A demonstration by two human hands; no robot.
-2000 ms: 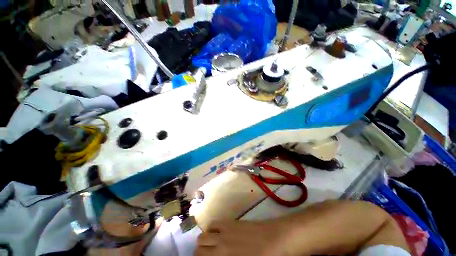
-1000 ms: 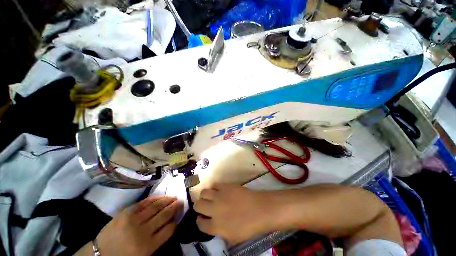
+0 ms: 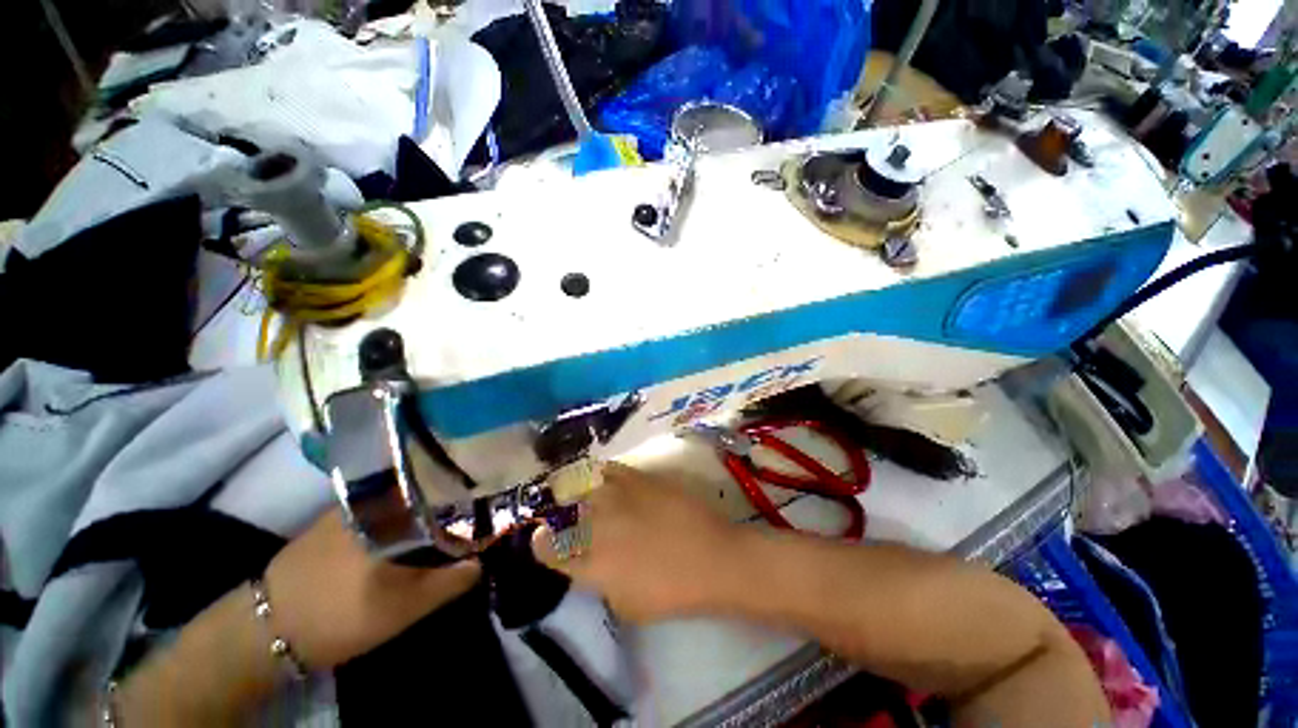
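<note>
A white sewing machine (image 3: 612,306) with a blue-teal stripe crosses the view. Black and light grey garment panels (image 3: 427,661) lie under its left end and run down toward the lap. My left hand (image 3: 349,590) is on the panels left of the needle area, its fingertips partly hidden by the shiny metal guard (image 3: 373,477). My right hand (image 3: 648,548) is just right of the needle area, its fingertips beside a narrow black fabric piece (image 3: 530,586). Whether either hand pinches cloth is unclear. The needle tip is too small to tell.
Red-handled scissors (image 3: 804,469) lie on the machine bed beside a dark tufted strip (image 3: 911,438), close above my right forearm. More grey and black cloth (image 3: 128,469) is heaped at left. A blue plastic bag (image 3: 769,71) is behind the machine. A blue basket (image 3: 1146,626) is at lower right.
My left hand has moved up and in beneath the machine's left end. My right hand has moved up to the needle area. More black fabric now shows below the hands. The view has shifted slightly.
</note>
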